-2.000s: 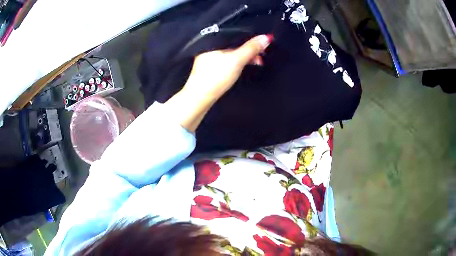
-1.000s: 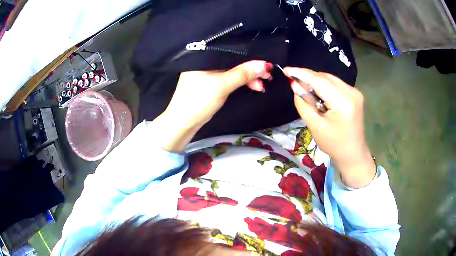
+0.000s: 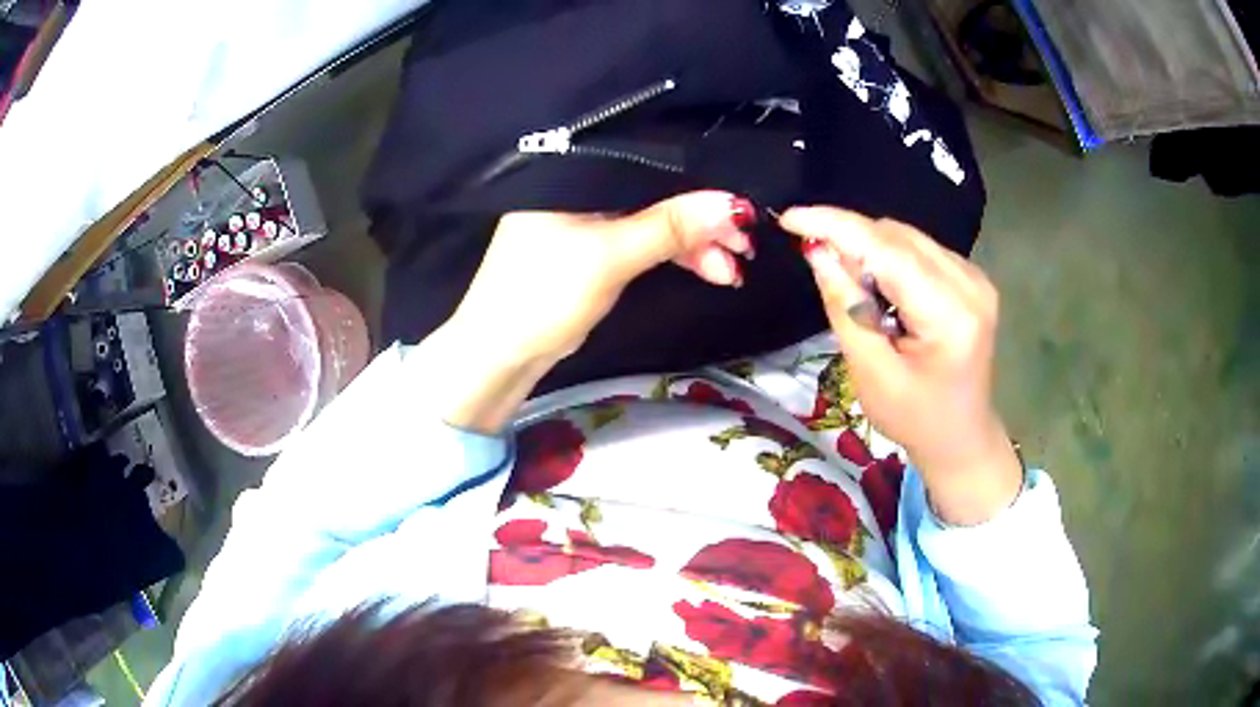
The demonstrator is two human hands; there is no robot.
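The black garment (image 3: 608,318) lies over the lap. Its metal zip (image 3: 546,141) is part open in a V, with the silver slider at the left. White floral trim (image 3: 895,100) runs down the garment's right side. My left hand (image 3: 608,269) is over the garment, thumb and fingertips pinched together; what they hold is too small to tell. My right hand (image 3: 905,311) is just to its right, with small silver snips (image 3: 873,312) in the palm. A tiny thin glint, perhaps a needle, shows at its fingertips, close to my left fingertips.
A pink translucent bin (image 3: 256,362) stands on the floor at the left, beside a grey tray of small bobbins (image 3: 221,246). A white-covered table (image 3: 152,111) is at the upper left. A grey panel with a blue edge (image 3: 1154,83) is at the upper right. Dark cloth lies lower left.
My right hand has come in from out of view and now faces my left hand. The left hand has moved lower, and the zip now shows opened in a V.
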